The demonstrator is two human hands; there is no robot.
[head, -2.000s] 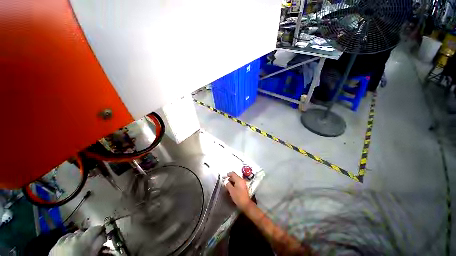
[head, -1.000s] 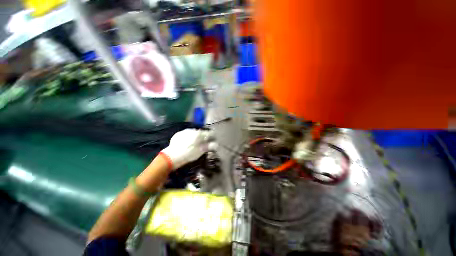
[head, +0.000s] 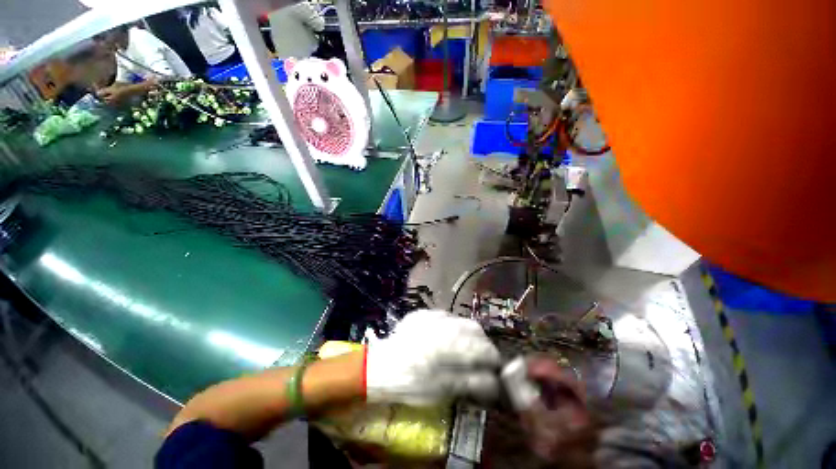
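My left hand (head: 435, 359), in a white cotton glove with a red cuff, reaches right over the yellow-wrapped block (head: 390, 429) to the near edge of the round plate. My right hand (head: 559, 412) is bare and blurred, close beside the left fingertips. Something small and pale shows between the two hands, too blurred to name. What each hand grips cannot be made out. The round plate (head: 632, 366) carries small metal clamping fixtures (head: 495, 310). A bundle of black cables (head: 275, 229) fans over the green table, its reddish-brown ends near my left hand.
The orange hood (head: 724, 128) fills the upper right. The machine head (head: 532, 201) stands behind the plate. A pink-and-white fan (head: 323, 112) and a white post stand on the green table (head: 137, 275). People sit at its far side. A red button (head: 706, 451) is lower right.
The view has swung left from the floor and right side to the cable table. My left hand has moved from the cable ends right to the plate, beside my right hand.
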